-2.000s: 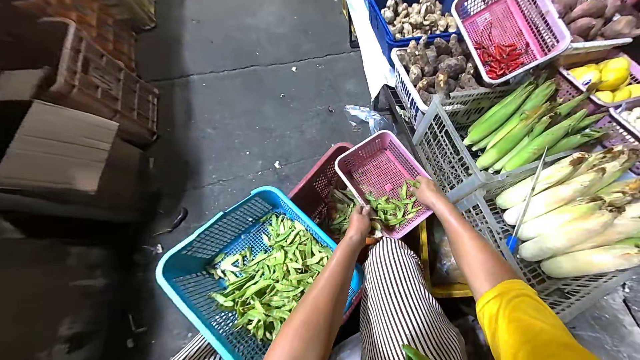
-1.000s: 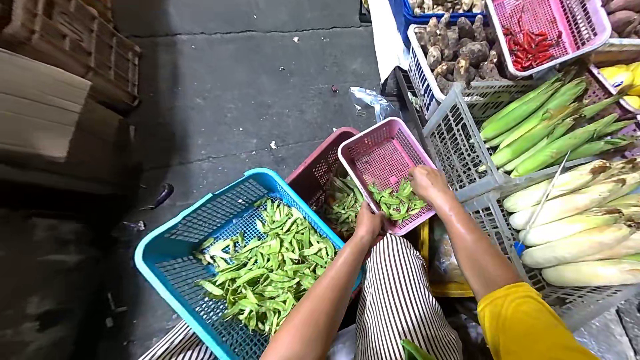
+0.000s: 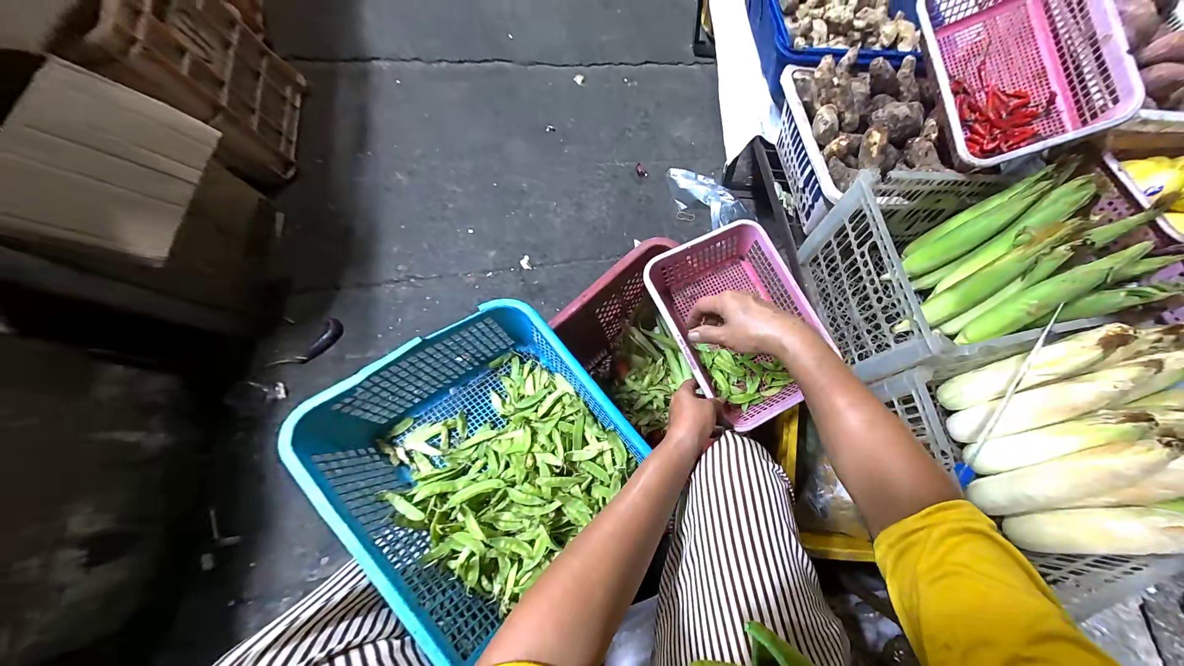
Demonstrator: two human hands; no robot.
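My left hand [image 3: 694,412] grips the near-left rim of a small pink plastic basket [image 3: 661,268], which rests by my knee. My right hand [image 3: 745,324] is over that basket, palm down with fingers curled, just above green pea pods [image 3: 745,375] inside it; whether it holds a pod cannot be told. To the left stands a large blue plastic basket [image 3: 370,379] with many flat green pods [image 3: 527,481]. Between the two, a dark red basket [image 3: 601,305] holds more greens [image 3: 647,370], partly hidden under the pink one.
Crates of green-husked corn [image 3: 1027,259] and pale-husked corn [image 3: 1064,444] stand at the right. Beyond them are a basket of brown root crops [image 3: 869,120] and a pink basket with red chilies [image 3: 1004,116]. A cardboard box [image 3: 102,157] and a brown crate [image 3: 213,83] are at the left; an eggplant [image 3: 324,339] lies on the floor.
My right hand has moved from the right rim of the small pink basket to over its inside. My left hand stays at the near-left rim.
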